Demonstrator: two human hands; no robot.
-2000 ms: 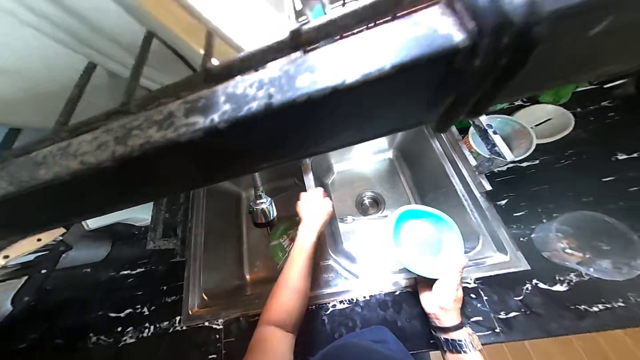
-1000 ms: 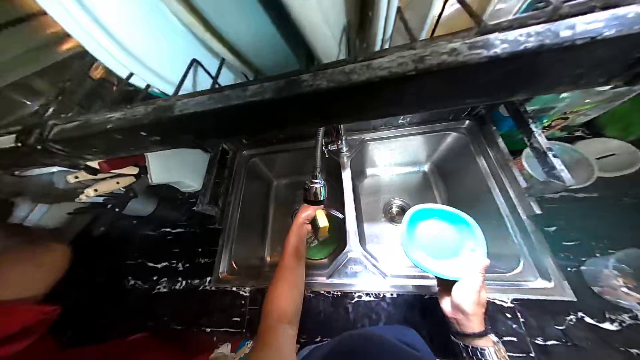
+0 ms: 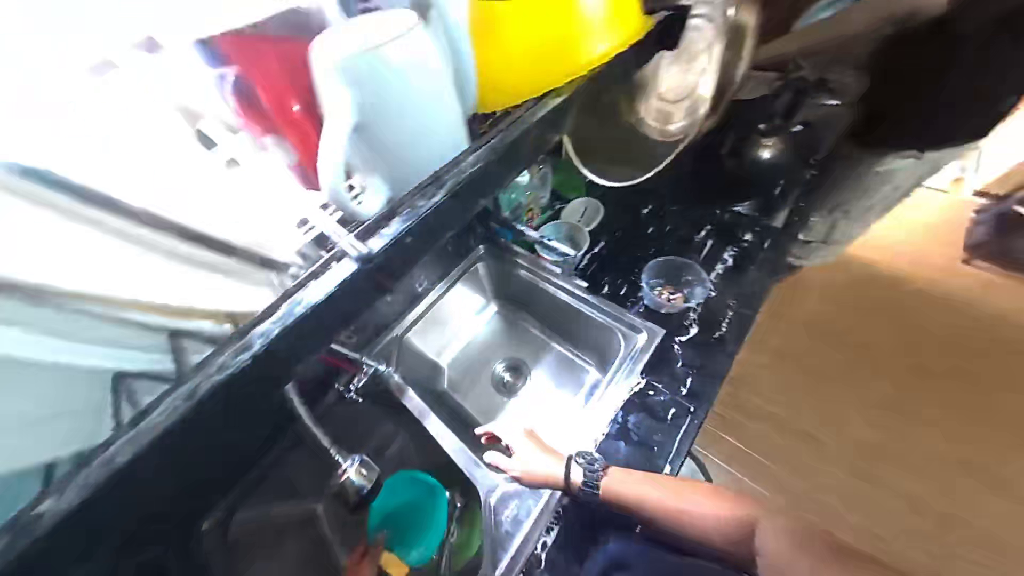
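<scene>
A teal bowl [image 3: 410, 518] is in the left basin, close beside the metal faucet head [image 3: 358, 474]. At the bottom edge my left hand [image 3: 366, 558] grips the bowl's near rim, mostly cut off by the frame. A yellow sponge [image 3: 393, 563] shows against that hand. My right hand [image 3: 520, 458], with a dark watch and band on the wrist, is over the near-left part of the right basin [image 3: 512, 336], fingers apart and holding nothing. A green round thing [image 3: 467, 538] lies partly hidden to the right of the bowl.
A clear plastic tub [image 3: 674, 285] with small pieces in it stands on the black counter, right of the sink. Behind the sink are a clear container [image 3: 562, 242] and a whitish lid [image 3: 582, 213]. A black rail crosses above, with a white pitcher [image 3: 392, 104] and a yellow container [image 3: 552, 48] beyond.
The teal bowl has gone from my right hand to my left hand, moving from the right basin to the left one. My right hand has let go. The view has swung strongly right.
</scene>
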